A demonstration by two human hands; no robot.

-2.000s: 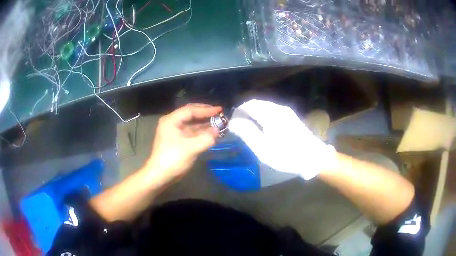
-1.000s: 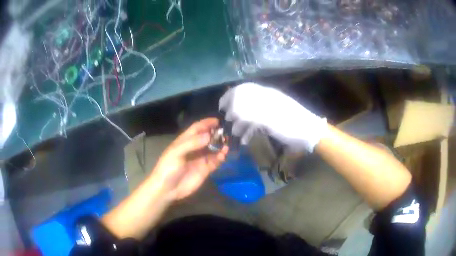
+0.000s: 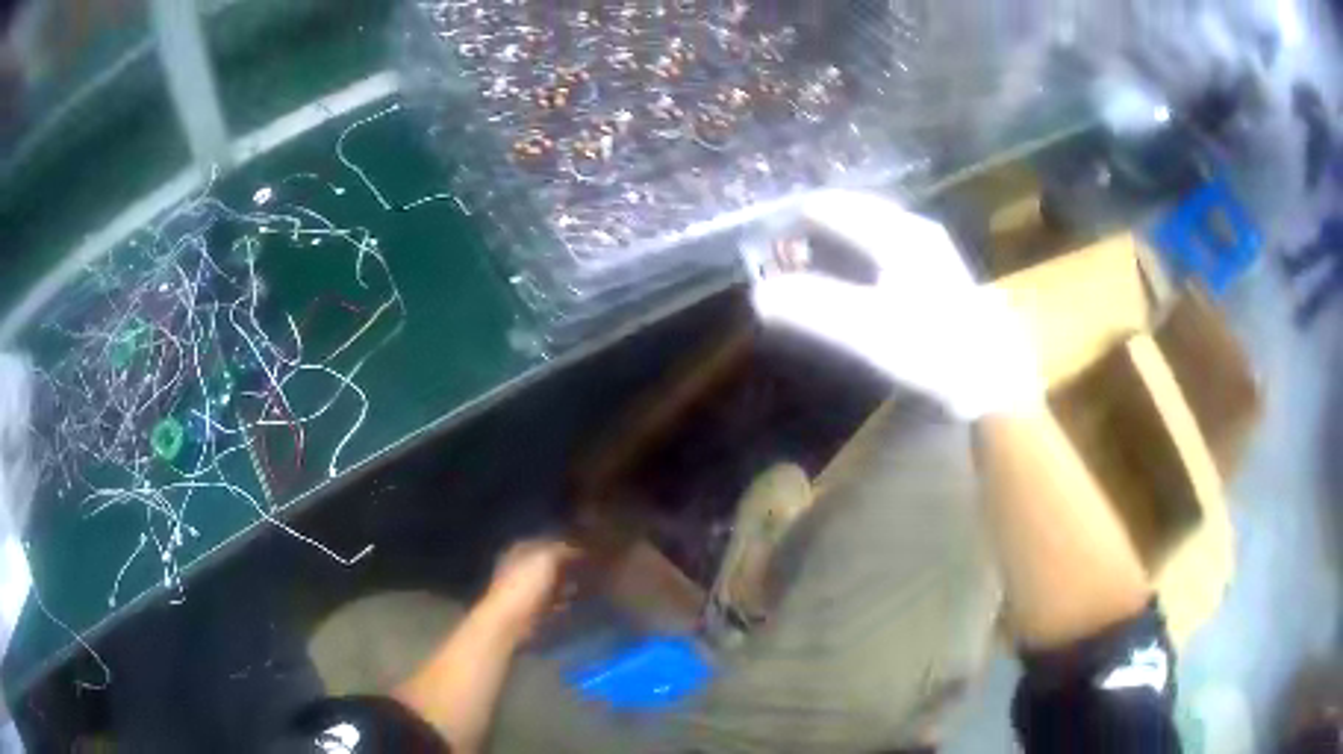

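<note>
My right hand (image 3: pixel 913 309), in a white glove, holds a small motor stator (image 3: pixel 787 256) between thumb and fingers at the near edge of the clear blister tray (image 3: pixel 722 221). The stator is partly hidden by the fingers and blurred. My left hand (image 3: pixel 533 582) is bare, low and blurred below the bench edge. Its fingers are indistinct, and I cannot tell whether it holds anything. The tray holds rows of small copper-orange and silvery pieces.
Tangled white and red lead wires (image 3: pixel 280 354) with small green rings (image 3: pixel 168 438) lie on the green bench (image 3: pixel 442 317) at left. Some wires hang over its edge. An open cardboard carton (image 3: pixel 1200 516) stands at right. Blue objects show below the bench and at far right.
The view has turned to the right. My hands have parted: the gloved right hand has moved out to the tray with the stator, and the left hand has dropped low.
</note>
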